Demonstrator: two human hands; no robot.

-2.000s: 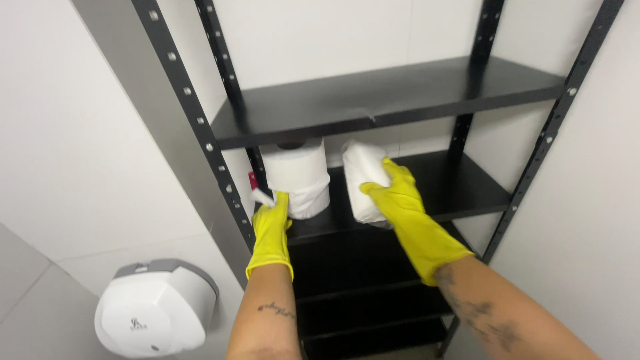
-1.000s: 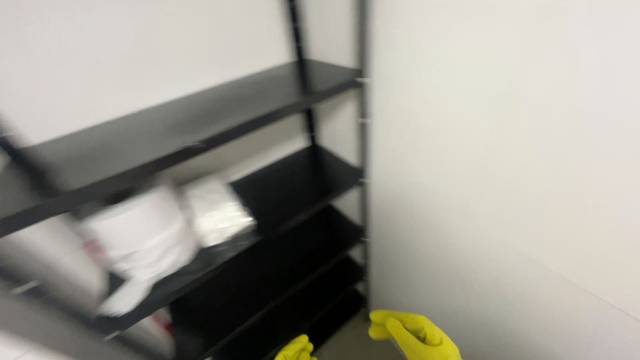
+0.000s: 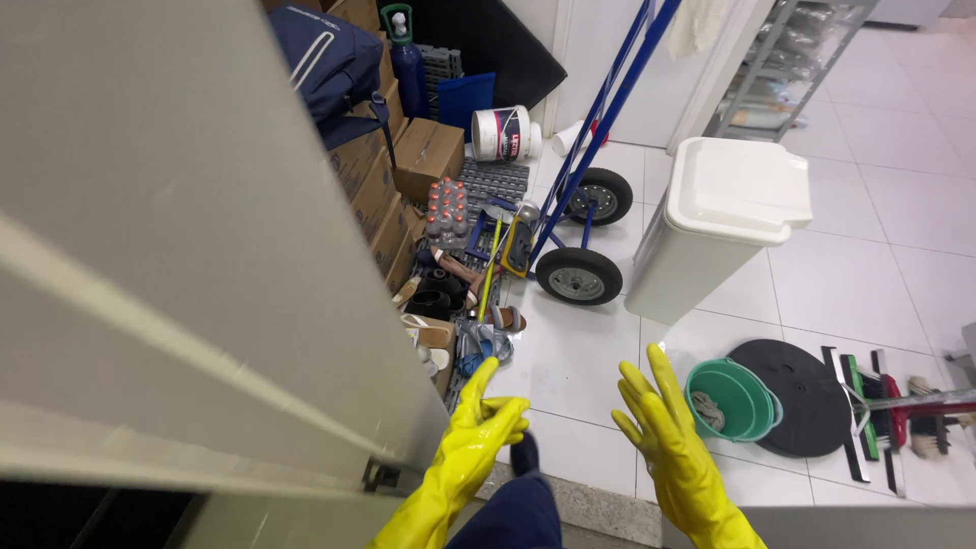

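Observation:
Both my hands wear yellow rubber gloves and hold nothing. My left hand (image 3: 476,435) is raised at the lower middle of the head view, its fingers apart, above a dark shoe (image 3: 524,454) and a leg in dark blue cloth. To the right, my right hand (image 3: 667,435) is lifted with spread fingers, just left of a green plastic bucket (image 3: 751,404) with a grey cloth (image 3: 707,410) inside. The gloves look wet. The shelf and the paper rolls are out of view.
A door or panel (image 3: 191,229) fills the left. Beyond stand cardboard boxes (image 3: 431,152), shoes, a blue hand truck (image 3: 587,145) with black wheels, and a white lidded bin (image 3: 709,229). Brooms and squeegees (image 3: 862,412) lie at right by a black disc (image 3: 816,404). A stone sill (image 3: 602,509) crosses below.
The view has swung from the black shelf to a tiled floor area. Two seconds ago my right hand was on a white package on the shelf; now it is off it, and both hands are free.

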